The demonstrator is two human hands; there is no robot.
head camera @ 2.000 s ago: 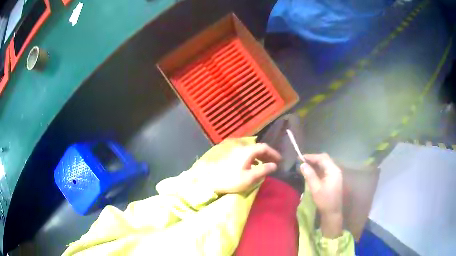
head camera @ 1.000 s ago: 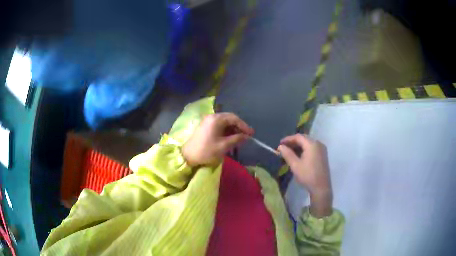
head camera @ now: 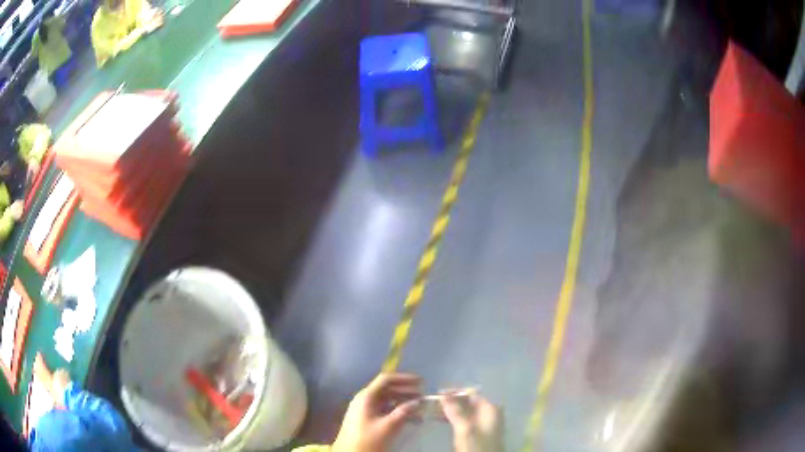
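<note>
A short, narrow white strip (head camera: 432, 397) is held between my two hands low in the view, above the grey floor. My left hand (head camera: 384, 411) pinches its left end between the fingertips. My right hand (head camera: 472, 420) holds the other end and is slightly blurred. Both hands are bare and partly cut off by the bottom edge.
A white round bin (head camera: 287, 402) with scraps stands left of my hands. A green bench (head camera: 231, 72) curves up the left, bearing stacked red foam trays (head camera: 146, 190). A person's blue sleeve (head camera: 84, 424) is lower left. A blue stool (head camera: 397, 55) stands ahead beside yellow-black floor tape (head camera: 434, 238).
The view has swung to the bench, bin and stool. My hands, still on the strip, are closer together and lower in the picture.
</note>
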